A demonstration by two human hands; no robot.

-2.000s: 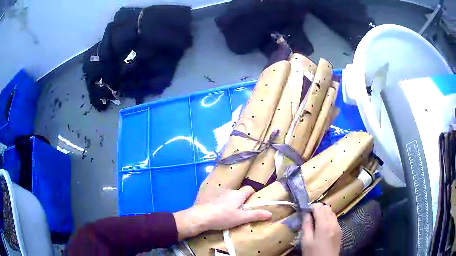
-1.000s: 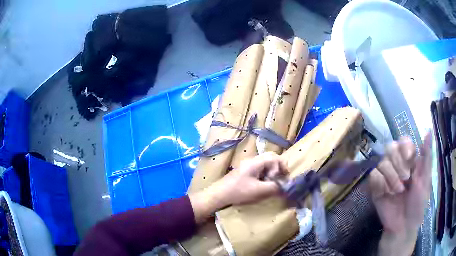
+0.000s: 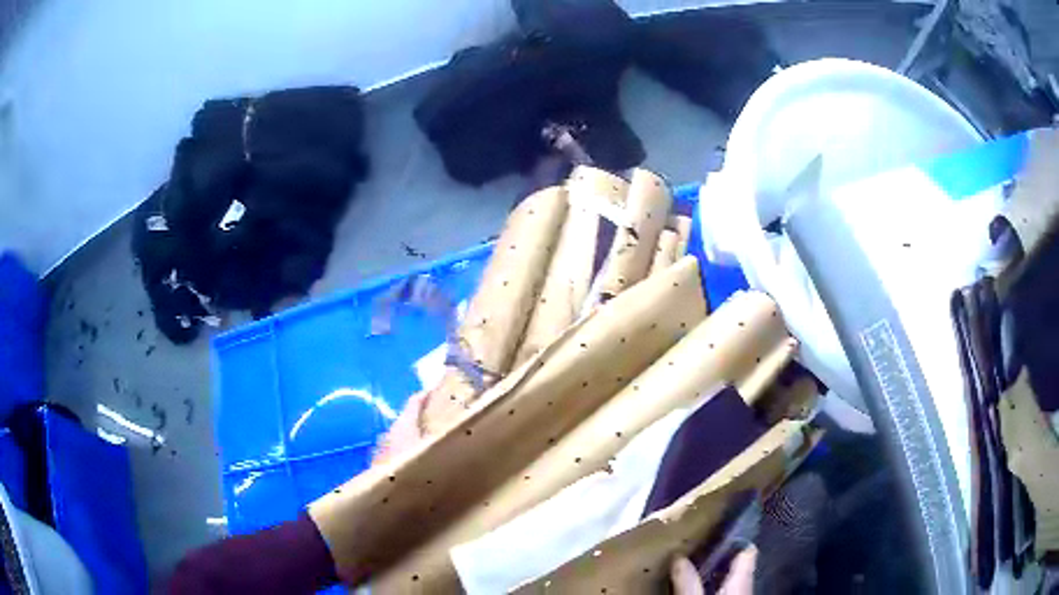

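The nearer bundle of perforated kraft paper (image 3: 557, 436) lies loosened and partly opened, with a white sheet (image 3: 546, 537) and dark purple cloth (image 3: 706, 442) showing between its tan layers. My left hand (image 3: 402, 435) is mostly hidden behind its upper sheet, so its grip cannot be seen. My right hand (image 3: 713, 574) is cut off by the bottom edge, its fingertips closed on a blurred dark strip (image 3: 734, 529) by the bundle's lower edge. A second rolled bundle (image 3: 517, 273) lies behind, with a grey tie (image 3: 470, 363) on it. Another blurred grey strip (image 3: 416, 305) shows over the blue crate.
The blue plastic crate (image 3: 290, 401) is under the bundles. Black garment heaps (image 3: 261, 192) lie on the grey floor behind. A white round tub (image 3: 743, 151) and the white table (image 3: 900, 337), with dark and tan pieces (image 3: 987, 407) on it, are at the right. Blue containers (image 3: 93, 500) stand at the left.
The near bundle's tie has come off its middle and its layers have spread. My left hand has moved left behind a sheet. My right hand has moved down to the bottom edge.
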